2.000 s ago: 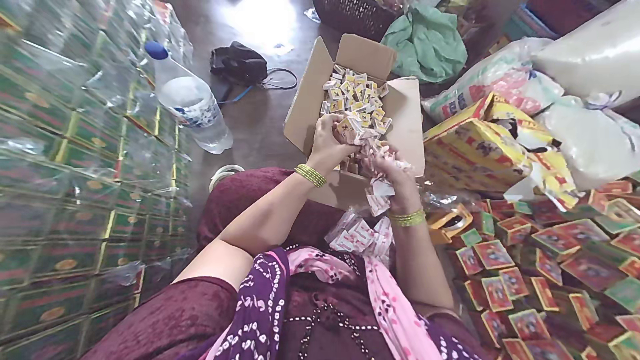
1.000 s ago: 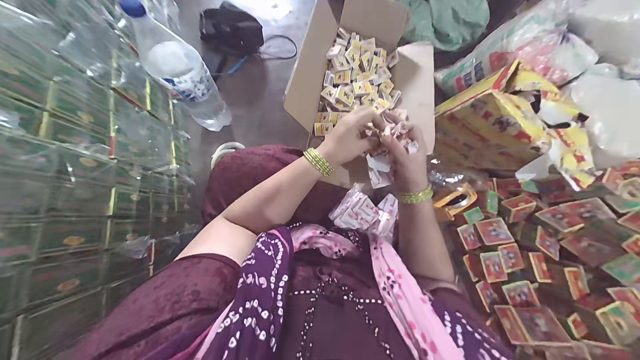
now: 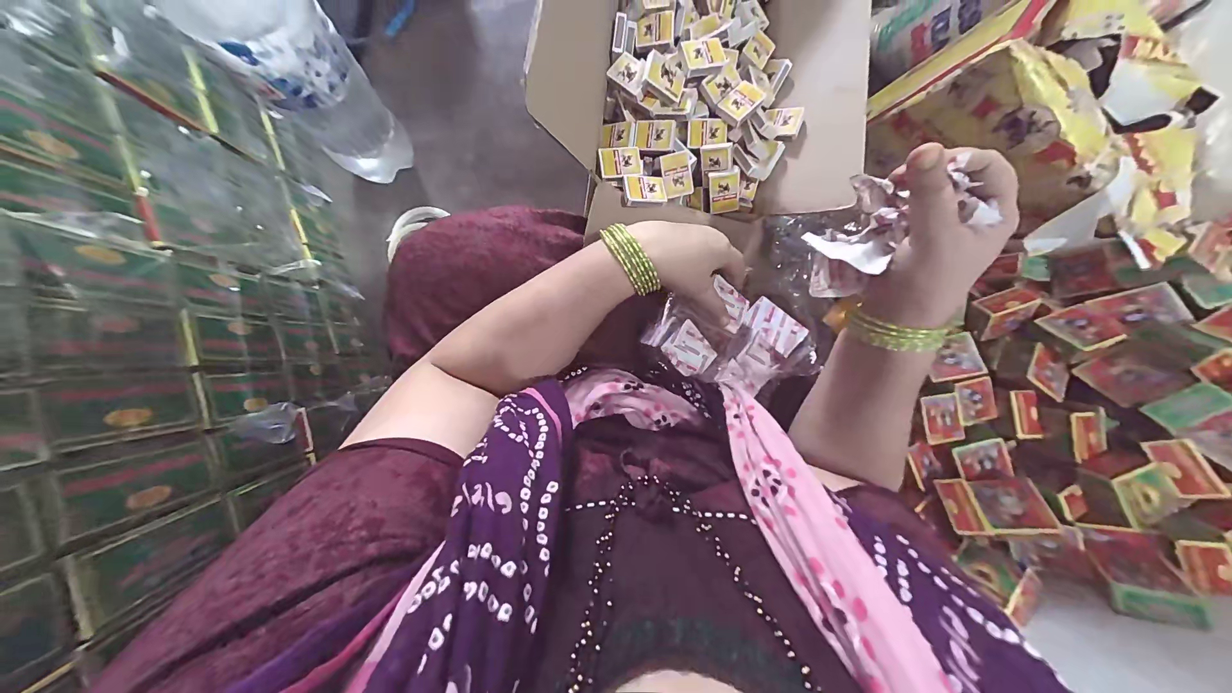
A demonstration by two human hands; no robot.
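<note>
My left hand (image 3: 693, 260) reaches down into a clear plastic bag (image 3: 756, 361) in my lap, its fingertips at small white-and-red wrapped packs (image 3: 775, 327); whether they grip one is hidden. Raised at the right, my right hand (image 3: 953, 217) is closed around crumpled pink-and-white paper wrappers (image 3: 866, 241), which stick out on its left side. Beyond my left hand, an open cardboard box (image 3: 818, 125) holds many small yellow-and-white boxes (image 3: 679, 173) in a loose heap.
Green boxes (image 3: 125, 414) under clear film are stacked along the left. A plastic bottle (image 3: 318, 87) stands near them. At the right lie a torn yellow package (image 3: 1020, 106) and many scattered red-and-green boxes (image 3: 1001, 500).
My hands were together over the cardboard box and have moved apart. The left has come back to the bag in my lap; the right has moved right with wrappers. The view has shifted closer.
</note>
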